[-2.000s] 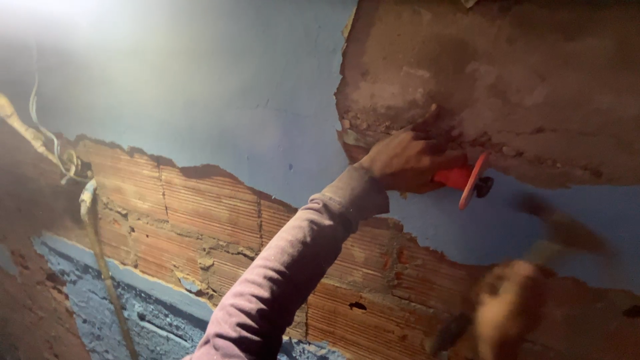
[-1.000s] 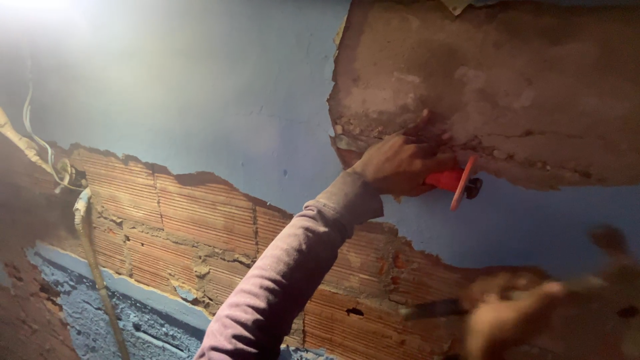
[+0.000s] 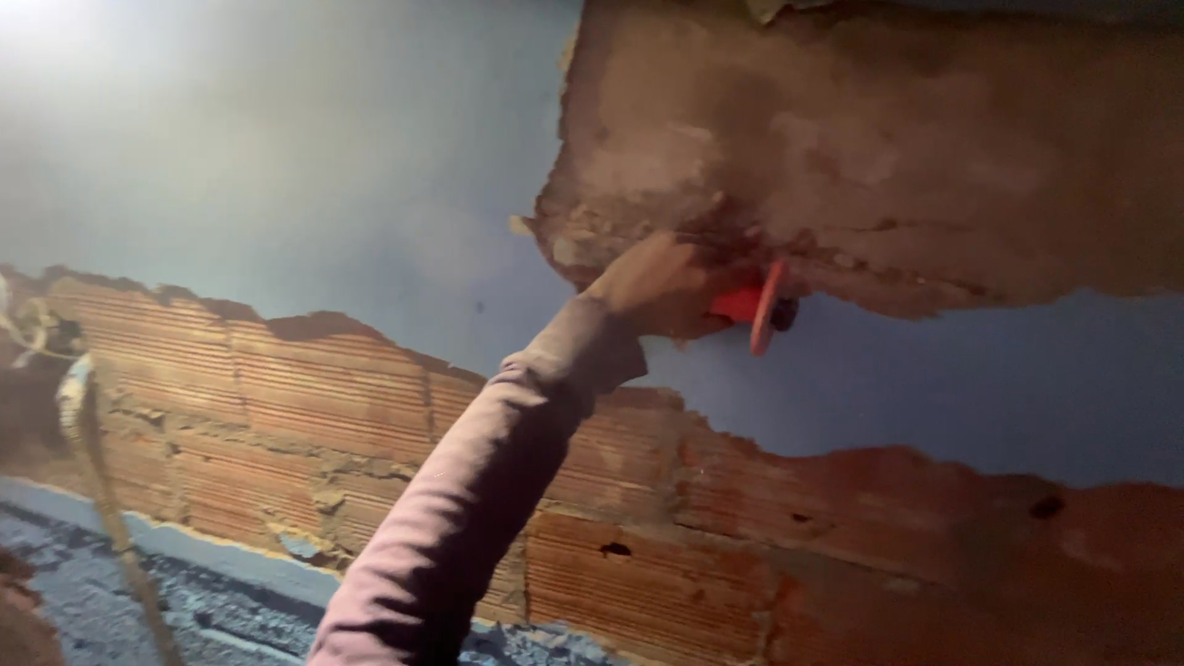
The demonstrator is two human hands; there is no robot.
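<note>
My left hand (image 3: 659, 285), in a long pinkish sleeve, is closed around the red grip of a chisel (image 3: 738, 302). A round red hand guard (image 3: 768, 308) stands at the grip's near end, with the dark struck head just right of it. The chisel's tip is hidden by my hand, at the broken lower left edge of the bare brown patch (image 3: 832, 157). Blue painted plaster (image 3: 971, 379) lies below and left of that patch. My right hand is outside the view.
Exposed ribbed clay bricks (image 3: 647, 583) with mortar joints run across the lower wall. A flexible conduit (image 3: 92, 444) hangs at the left from an opening with loose wires (image 3: 32, 328). Rough blue plaster (image 3: 213, 601) shows at the lower left. Bright light comes from the upper left.
My right hand, seen blurred at the lower right with a hammer in both earlier frames, has gone out of view. My left hand still holds the chisel at the patch's edge.
</note>
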